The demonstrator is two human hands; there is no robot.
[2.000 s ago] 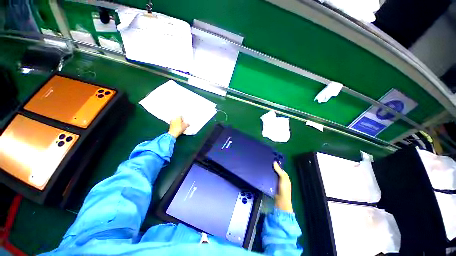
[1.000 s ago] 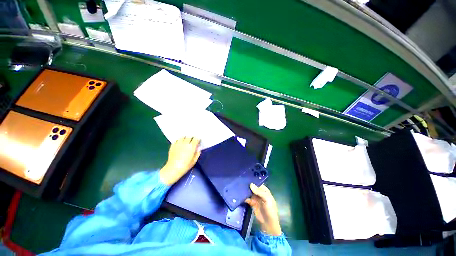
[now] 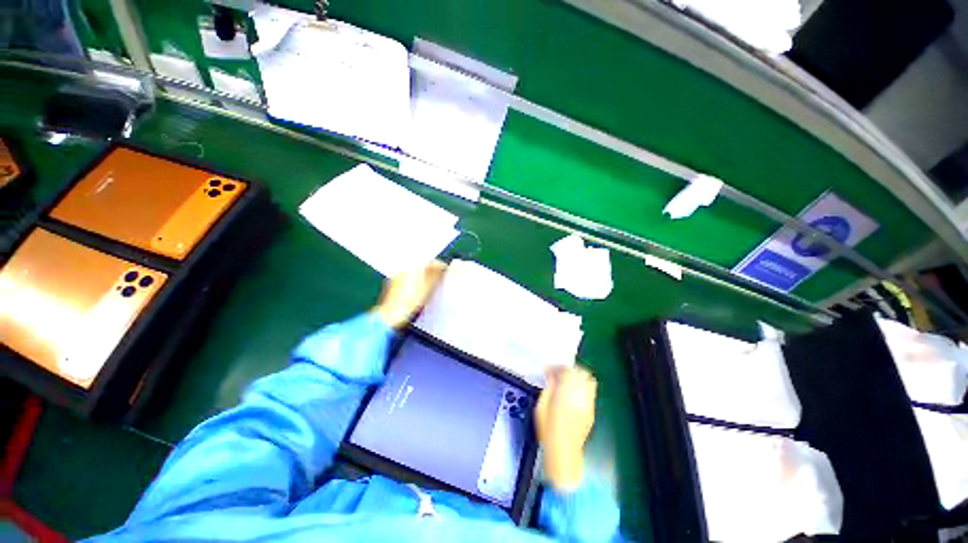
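Observation:
A black two-pocket tray lies in front of me. Its near pocket holds a dark blue tablet with its camera lenses at the right. A white protective sleeve lies at the far pocket and hides what is under or inside it. My left hand is on the left end of the white sleeve. My right hand, blurred, is at its right end. The fingertips are partly hard to make out. A white sheet stack lies behind the tray.
A stack of trays with orange tablets stands at the left. At the right stand black trays with white rectangles. A crumpled white scrap lies at the back. Papers hang on the rail behind the bench.
The dark blue tablet that my right hand held is now out of sight, and the white sleeve has moved from above it to the far pocket. The near tablet is uncovered.

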